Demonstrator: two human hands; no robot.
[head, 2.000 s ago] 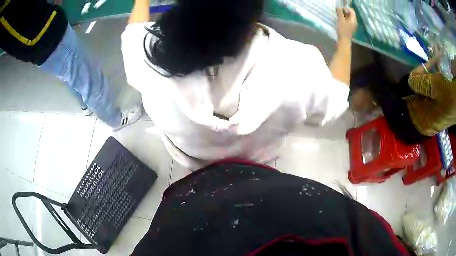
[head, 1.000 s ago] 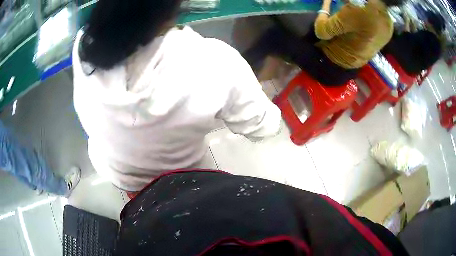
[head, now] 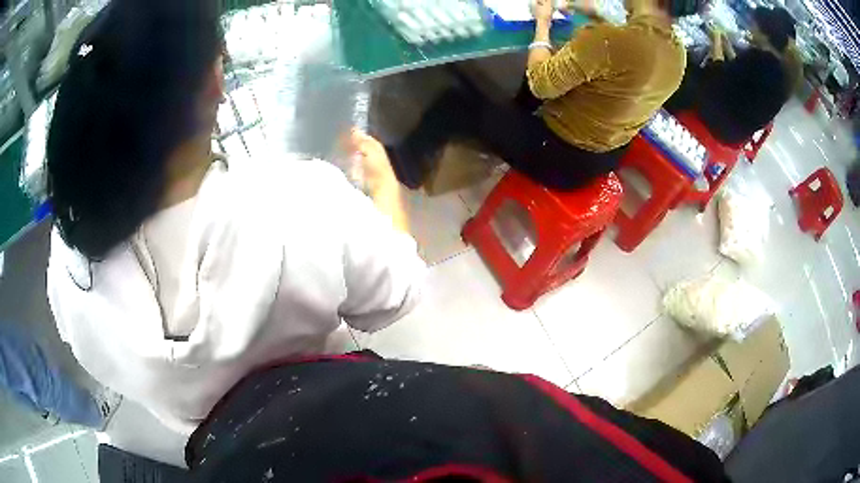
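Neither of my hands is in view. My black apron with red edging (head: 443, 415) fills the bottom of the picture. Right in front of me stands a person in a white top (head: 226, 274), seen from behind. That person's raised hand is at a greyish, blurred tray (head: 325, 108) over the bench. Clear trays with rows of white pieces (head: 429, 19) lie on the green bench (head: 396, 58).
A person in a mustard top (head: 618, 80) sits on a red stool (head: 552, 222). More red stools stand behind, one bearing a blue bin (head: 671, 141). Bagged parts (head: 707, 304) and an open carton (head: 717, 377) are on the floor at right. A black platform (head: 141, 467) shows bottom left.
My view has swung to the right, so stools and carton came in and the black platform slid to the lower left edge. The person in white now holds up a hand at a greyish tray.
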